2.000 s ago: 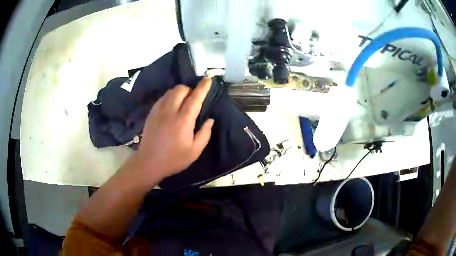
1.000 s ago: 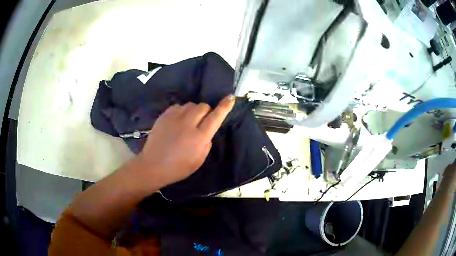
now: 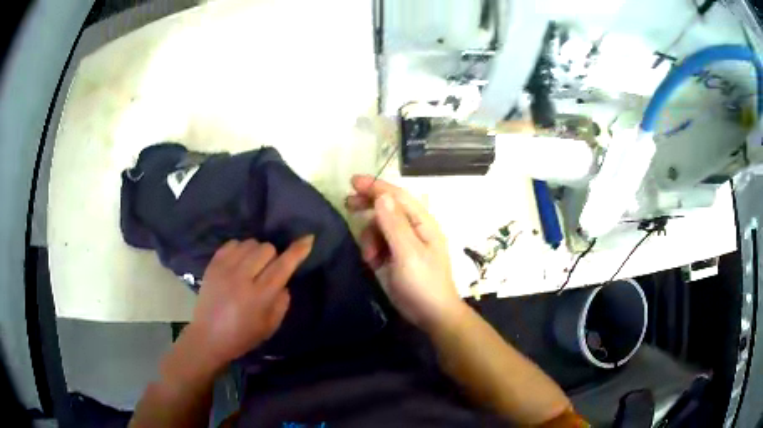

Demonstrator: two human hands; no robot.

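The dark fabric workpiece (image 3: 309,209) lies bunched on the machine table and over its front edge, left of the sewing machine's metal bed. A pale label (image 3: 182,179) shows on its upper left part. My left hand (image 3: 243,292) grips the cloth from above, index finger stretched out. My right hand (image 3: 410,255) is raised just right of the cloth, its fingertips close together on a thin dark thread (image 3: 386,163) that runs up towards the bed. The thread's lower end is hidden at the fingers.
The ribbed dark metal bed (image 3: 448,150) sits under the white machine arm (image 3: 418,75). A blue tool (image 3: 547,214) and thread scraps (image 3: 494,251) lie on the table (image 3: 100,276) at right. A blue hose (image 3: 698,63) curves at upper right. A round bin (image 3: 581,326) stands below the table.
The workpiece has moved left and down, away from the needle area, with my left hand on it. My right hand has come in from the far right to the thread. The view has shifted.
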